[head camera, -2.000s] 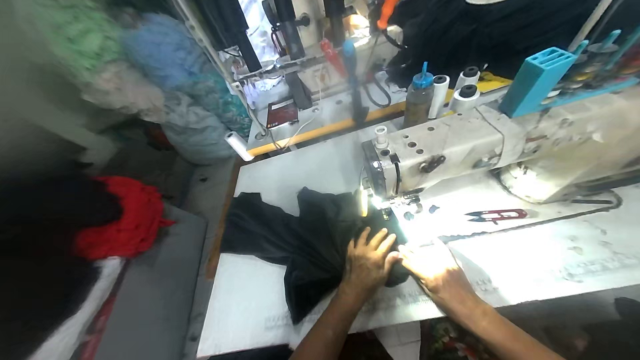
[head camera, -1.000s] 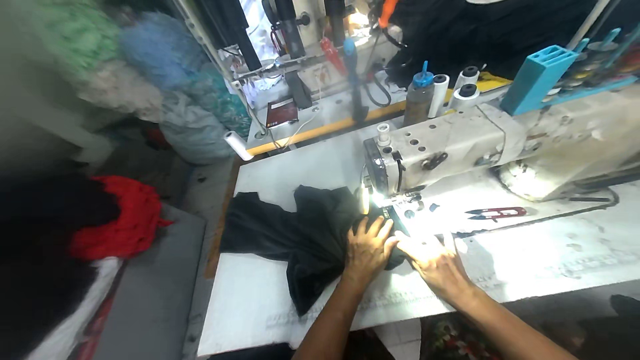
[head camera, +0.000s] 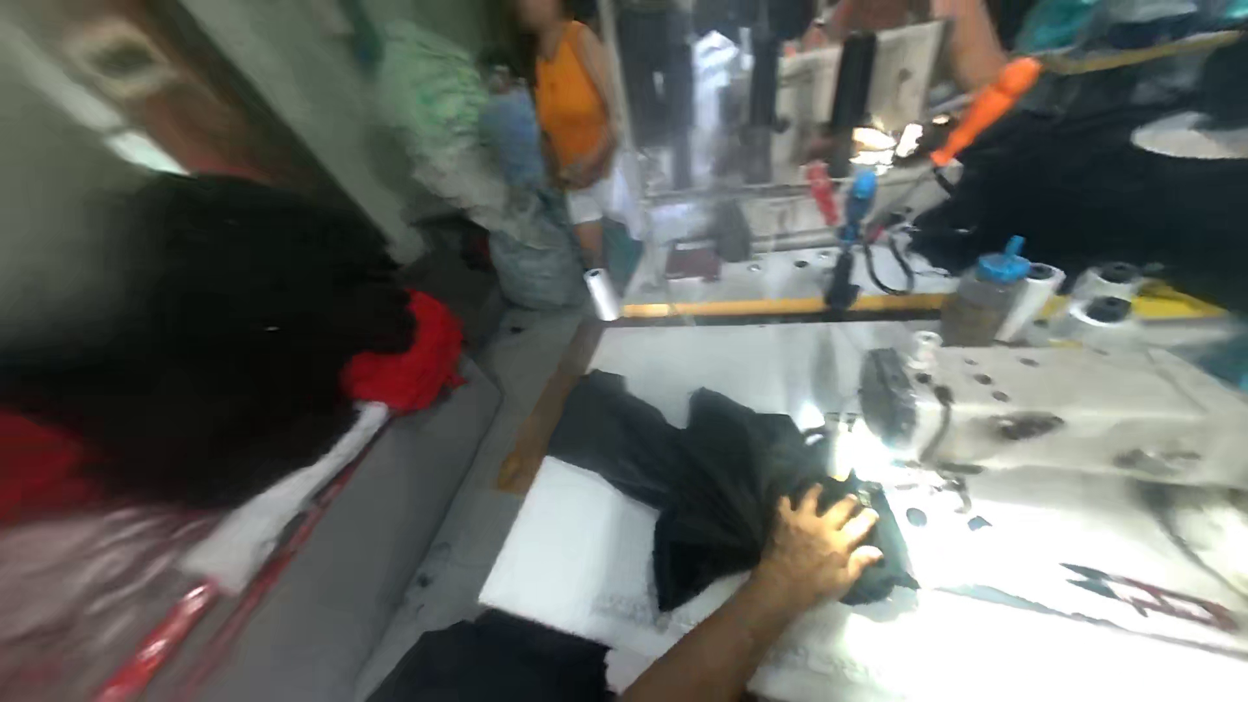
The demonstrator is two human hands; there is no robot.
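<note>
My left hand (head camera: 821, 548) lies with spread fingers on a piece of black fabric (head camera: 721, 468), pressing it on the white sewing table (head camera: 570, 546). Just behind the fingertips is the brightly lit needle area of an industrial sewing machine (head camera: 1053, 409), its head to the right. The fabric spreads leftward from the needle area in folds. Red-handled thread snips (head camera: 1150, 597) lie on the table, right of the fabric. My right hand is out of view.
A clear bottle with a blue cap (head camera: 985, 292) and thread cones (head camera: 1107, 302) stand behind the machine. A person in an orange top (head camera: 573, 97) stands at the back, near bagged cloth (head camera: 536, 249). Red cloth (head camera: 414, 356) and a large blurred dark mass (head camera: 195, 341) are on the left.
My right hand, on the fabric's right side before, has gone out of view. My left hand remains on the fabric. The view has swung left and up, bringing in a person at the back.
</note>
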